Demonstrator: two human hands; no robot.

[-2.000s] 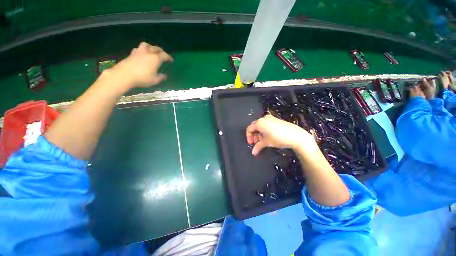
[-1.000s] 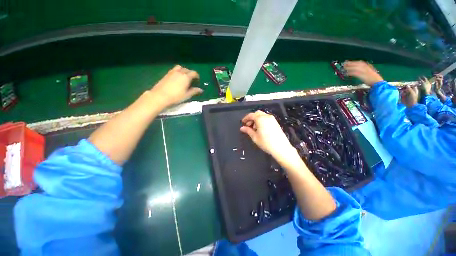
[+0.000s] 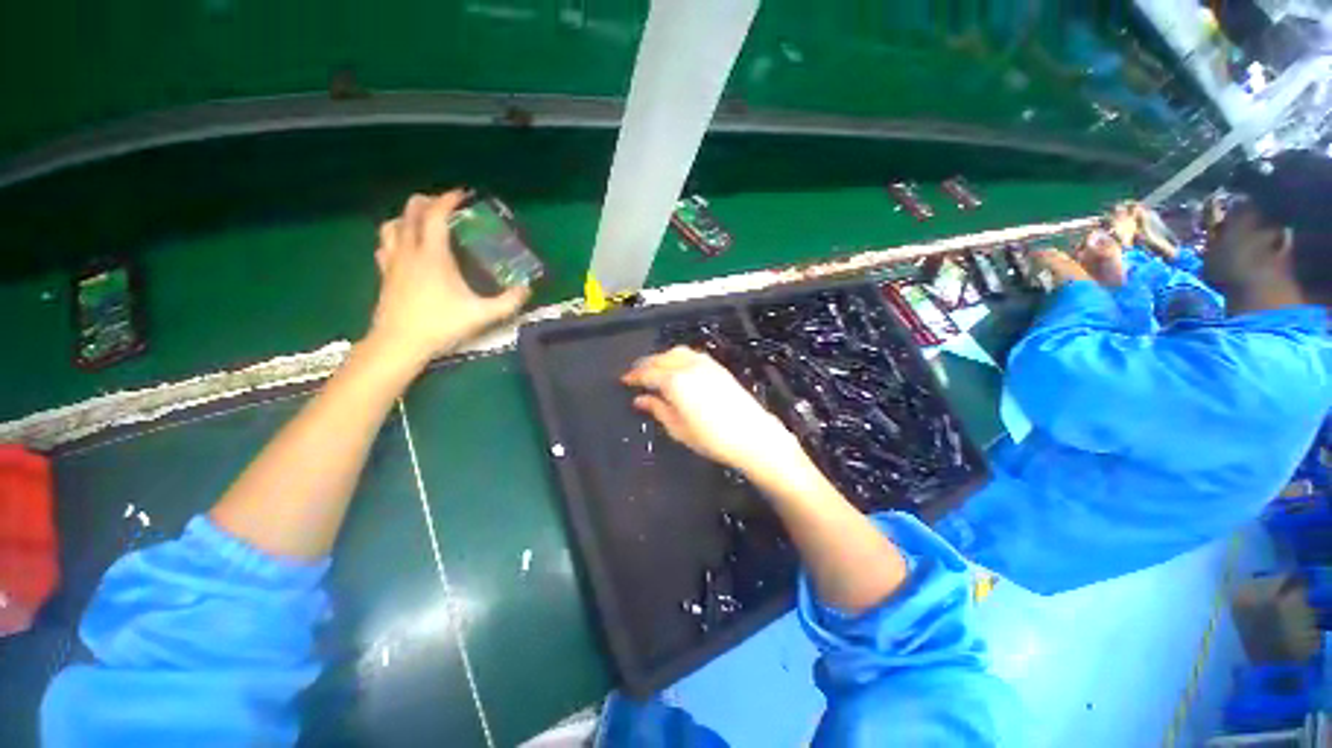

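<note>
My left hand (image 3: 424, 285) holds a phone unit (image 3: 498, 244) by its edge over the near side of the green belt; its green board side shows and it is slightly blurred. My right hand (image 3: 698, 406) is over the left part of the black parts tray (image 3: 573, 497), its fingertips close together; whether a small part is between them I cannot tell. Loose shiny black parts (image 3: 855, 387) fill the tray's right side, with a few at its near end.
The green conveyor belt (image 3: 234, 278) carries a phone at left and several beyond the slanting grey post (image 3: 665, 132) with its yellow foot. A red bin (image 3: 25, 533) is cut off at left. White scraps lie on the bench (image 3: 351, 497). A blue-coated person (image 3: 1154, 424) works at right.
My left hand has taken hold of a phone unit from the belt. My right hand stays over the tray. The view has shifted, showing more of the right neighbour.
</note>
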